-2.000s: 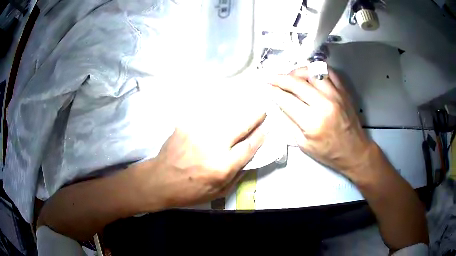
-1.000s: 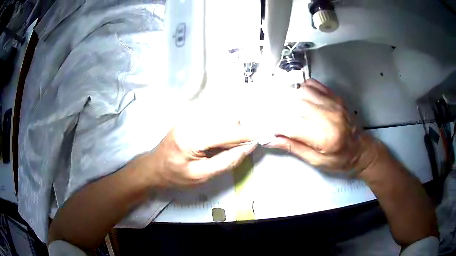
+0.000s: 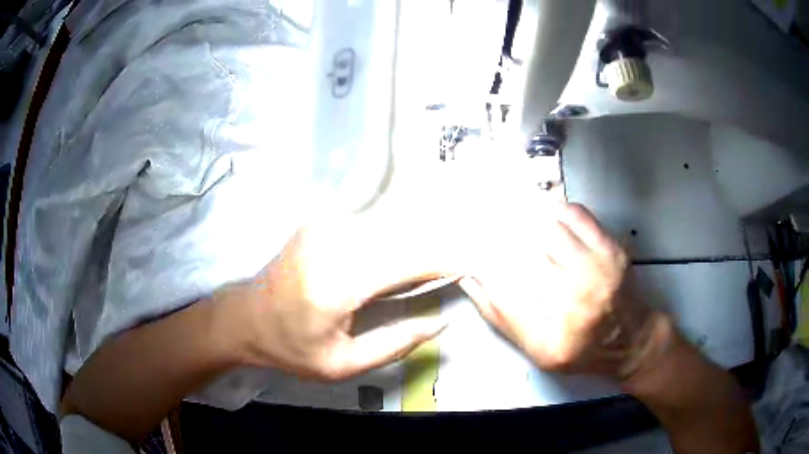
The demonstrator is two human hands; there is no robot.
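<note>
The pale grey-white garment piece (image 3: pixel 160 222) spreads over the left of the table and fades into white glare in the middle. My left hand (image 3: pixel 310 310) lies at its edge, with thumb and fingers apart around a gap and the fingertips lost in glare. My right hand (image 3: pixel 577 293) is right of it, blurred, fingers bent, its fingertips near the left ones. Glare hides whether either hand pinches cloth. The presser foot and needle (image 3: pixel 454 140) show beyond the hands, away from the fingertips.
The white sewing machine (image 3: pixel 674 204) stands at the right with its cream tension knob (image 3: pixel 630 78). A pale lamp-like bar (image 3: pixel 346 97) hangs over the cloth. Yellow tape (image 3: pixel 420 377) marks the table's front edge. Thin dark and orange tools (image 3: pixel 782 288) stand at the far right.
My hands have come back from the foot area toward the table's front and close to each other. My right hand has moved lower in the last second. The camera view has shifted.
</note>
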